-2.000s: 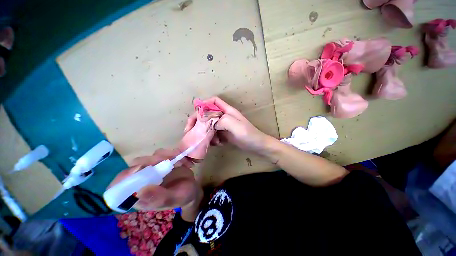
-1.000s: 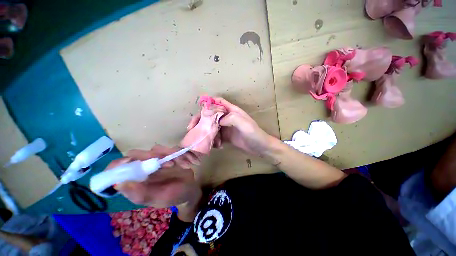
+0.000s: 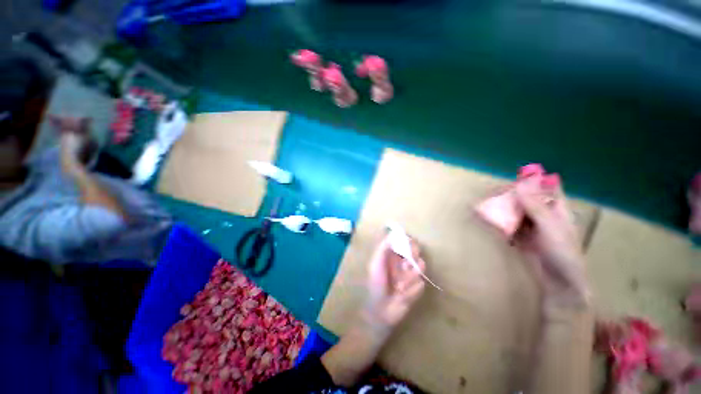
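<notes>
My left hand [image 3: 396, 281] is closed around a white glue bottle [image 3: 401, 245] over the cardboard mat; its thin pale tip points down and right, apart from any part. My right hand [image 3: 547, 223] holds a light pink flared figure part [image 3: 503, 211] with a bright red-pink trim [image 3: 536, 175] at its top, raised near the mat's far edge. The fingers of my right hand are blurred and partly cover the part. The tip of the bottle does not touch the pink part.
Spare glue bottles [image 3: 333, 225] and black-handled scissors [image 3: 255, 248] lie at left on the blue-green surface. A blue container [image 3: 146, 323] holds small red-pink parts [image 3: 230, 331]. Pink parts [image 3: 375, 79] sit on the green belt [image 3: 476, 92]. More lie at lower right [image 3: 638, 350]. A person [image 3: 61, 208] sits at left.
The view has swung left, bringing the belt and neighbour into sight. My hands have moved apart: the bottle is away from the pink part, which is now farther right and forward.
</notes>
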